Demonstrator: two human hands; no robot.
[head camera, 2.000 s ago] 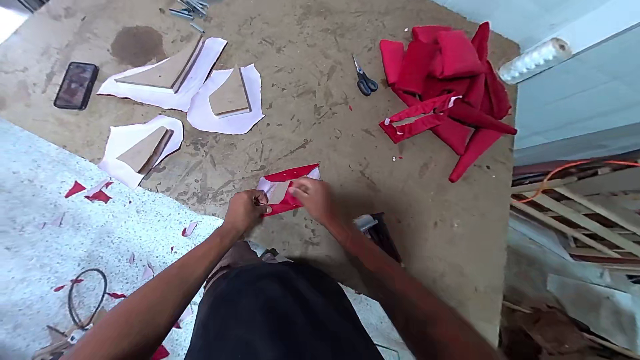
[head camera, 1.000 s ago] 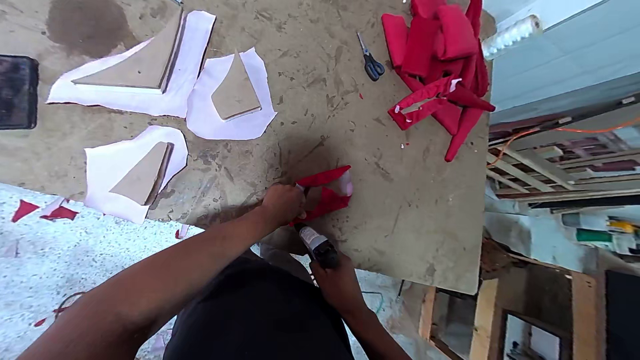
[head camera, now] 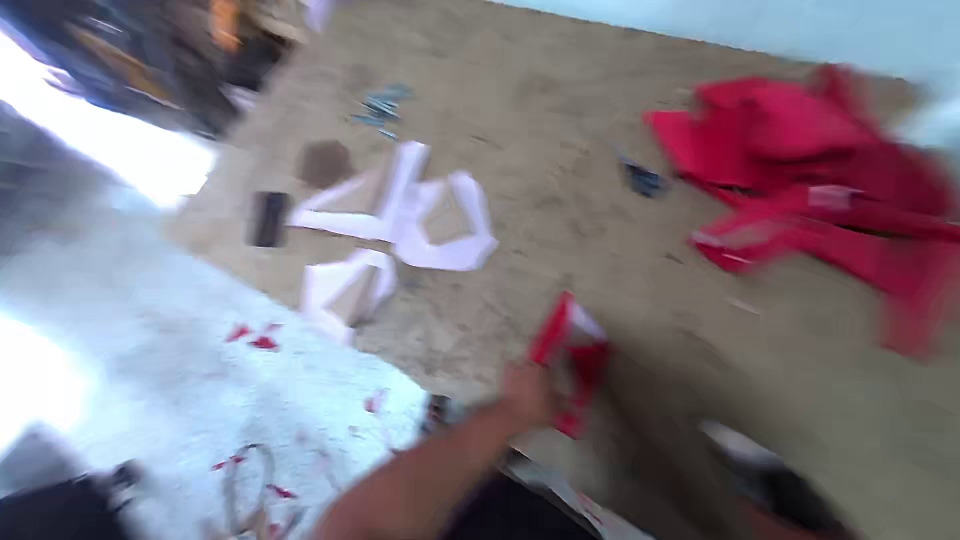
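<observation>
My left hand grips the near left side of a small frame-shaped piece wrapped in red fabric, with a whitish patch near its upper right edge. Low on the right, my right hand is badly blurred and mostly cut off by the view's edge. It is around a dark tool with a pale silvery end, held apart from the red piece. Three brown board shapes lie on pale fabric pieces on the table. Scissors lie near the heap of red fabric-covered parts.
The brown tabletop bears a dark phone and a scatter of small metal pieces farther back. Red scraps and a looped cord or hose lie on the pale floor at left.
My right hand took up the dark tool between the first and second frames. It has since moved away from the red piece, to the right. The view has swung strongly and is blurred.
</observation>
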